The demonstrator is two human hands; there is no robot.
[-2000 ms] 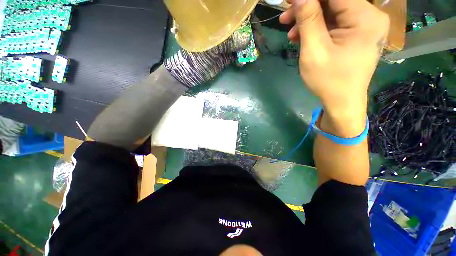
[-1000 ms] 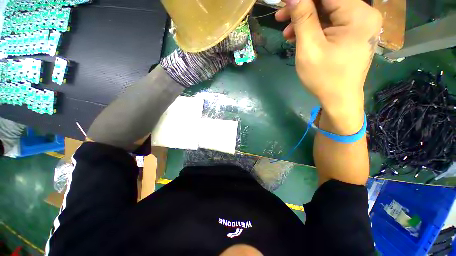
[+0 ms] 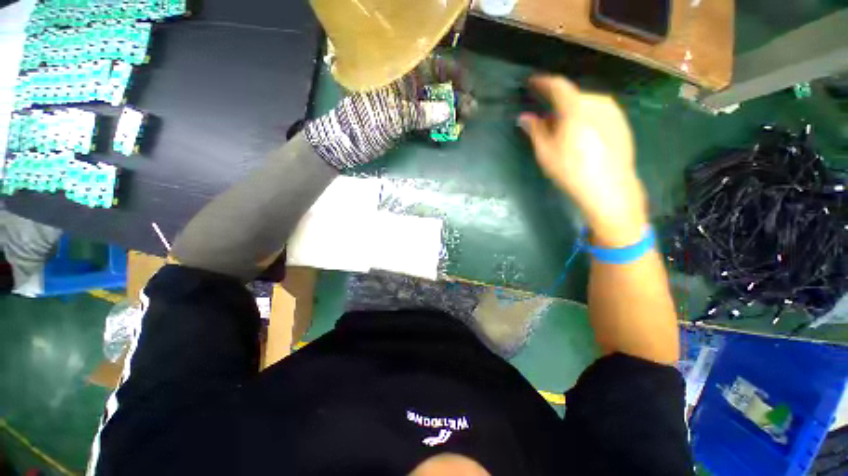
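Note:
My left hand, in a black-and-white striped glove, holds a small green circuit board between thumb and fingers. It is just below the rim of an amber translucent hood, which covers part of the hand. My right hand is bare, with a blue strap on the wrist. It is apart from the board, to its right, over the green mat. It is blurred, with thumb and index finger apart. I see nothing in it.
Rows of boards lie on a black sheet at left. A black cable pile lies at right. A phone rests on the wooden shelf. White paper lies near the bench edge. A blue bin is below right.
My right hand has moved down and away from the hood, uncovering the shelf and phone. My left hand keeps the board but has turned it and shifted slightly down. The fine thread no longer shows.

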